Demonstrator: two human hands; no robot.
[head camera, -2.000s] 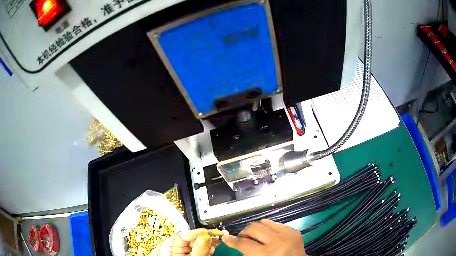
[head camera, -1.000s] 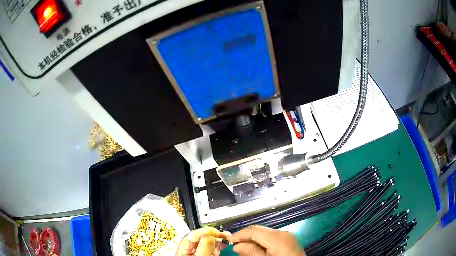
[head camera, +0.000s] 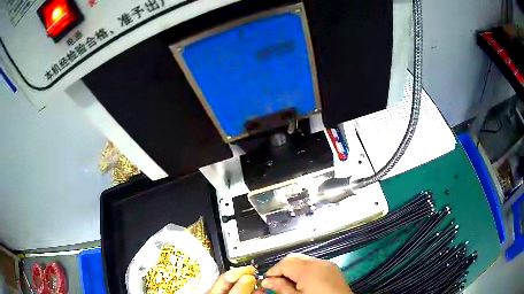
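Observation:
My left hand (head camera: 234, 281), with yellowish covers on its fingertips, and my right hand (head camera: 307, 275) meet at the bottom edge, both partly cut off. Their fingertips pinch the small dark end of a coaxial cable (head camera: 259, 277) between them; the fingers hide most of it, and any gold part on it cannot be made out. An open clear bag of gold parts (head camera: 172, 270) lies left of my left hand in the black tray (head camera: 155, 209). The lit crimping die (head camera: 299, 204), behind its clear guard, is above my hands with no cable seen in it.
The crimping machine with its blue cover (head camera: 253, 74) fills the top and centre. A work lamp (head camera: 339, 186) on a grey gooseneck shines on the die. Black cables (head camera: 413, 252) fan over the green mat (head camera: 471, 189) at right. A paper sheet (head camera: 402, 129) lies behind, a spare gold bag (head camera: 119, 163) by the wall.
My hands stay together at the bottom edge, with small shifts of the fingers. The gold piece seen at my left fingertips two seconds ago no longer shows clearly. The view has shifted slightly.

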